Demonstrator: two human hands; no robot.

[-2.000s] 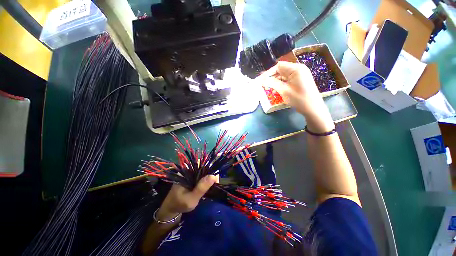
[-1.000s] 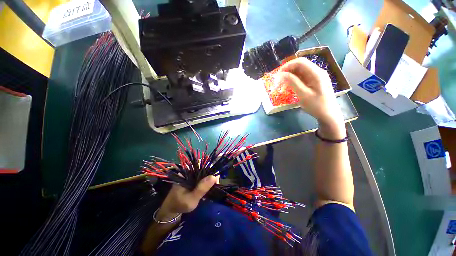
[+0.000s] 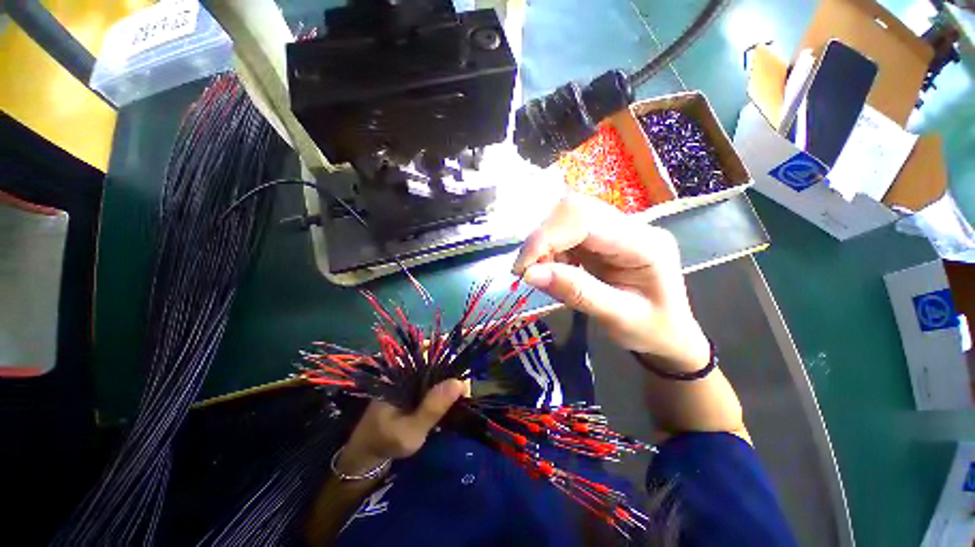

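Observation:
My left hand (image 3: 401,425) is closed around a bunch of thin black cables (image 3: 422,369) above my lap. Their red and dark ends fan up and left, and another group with thicker red pieces (image 3: 551,427) points right. My right hand (image 3: 599,267) is at the right side of the fan, thumb and forefinger pinched on a tiny red piece (image 3: 516,284) at or beside a wire tip; whether it sits on the wire I cannot tell. The parts box (image 3: 684,201) holds loose red-orange pieces (image 3: 615,169) in its left compartment and dark pieces (image 3: 684,152) in its right.
The black crimping machine (image 3: 401,91) stands ahead, with a glowing work lamp (image 3: 572,112) at its right. A long cable hank (image 3: 209,224) lies left, and a single cable (image 3: 358,214) loops before the machine. Cartons (image 3: 823,198) and a smartphone (image 3: 836,105) are right; a clear box (image 3: 160,48) is top left.
My right hand has moved from over the parts box down and left to the wire tips, with a tiny red piece now visible at its fingertips. My left hand has stayed nearly still.

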